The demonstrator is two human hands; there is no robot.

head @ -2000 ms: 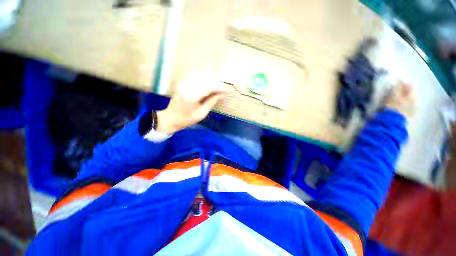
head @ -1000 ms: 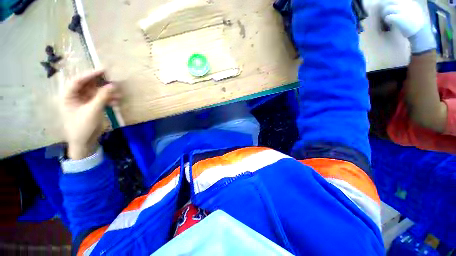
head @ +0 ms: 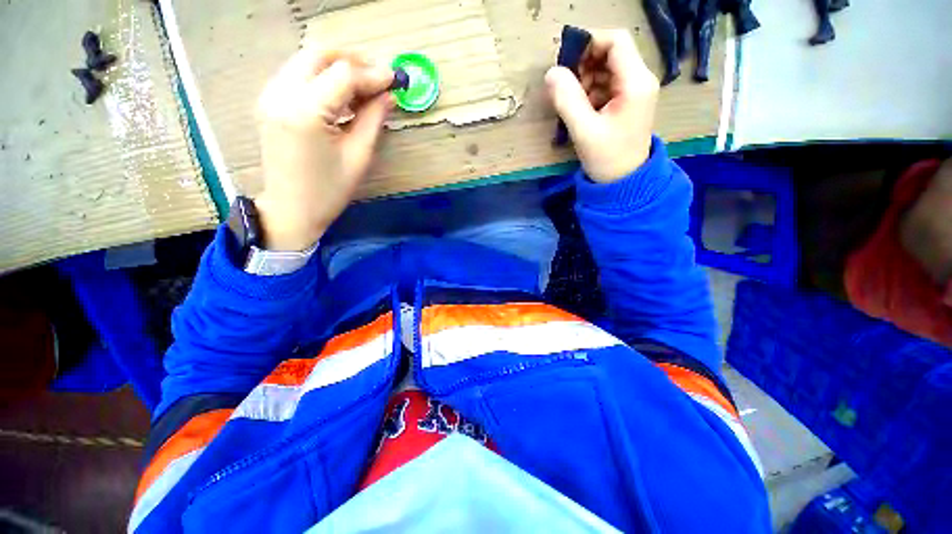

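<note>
My left hand (head: 322,136) pinches a small black part (head: 400,79) between thumb and fingertips, at the left rim of the green cap (head: 419,82). The cap has pale contents and sits on a torn cardboard patch (head: 470,47). My right hand (head: 614,110) holds a long black part (head: 573,48) roughly upright, to the right of the patch. Its middle is hidden by my thumb and fingers.
A heap of long black parts (head: 701,29) lies at the top right. Another black piece (head: 825,19) lies on the white surface (head: 866,83). Small black parts (head: 94,67) lie at left. Blue crates (head: 743,224) are below the edge. A person's arm (head: 928,219) shows at far right.
My left hand has moved right from the tape strip to the green cap. My right arm has drawn back from the far right, and its hand now shows with a long black part. The gloved hand has left view.
</note>
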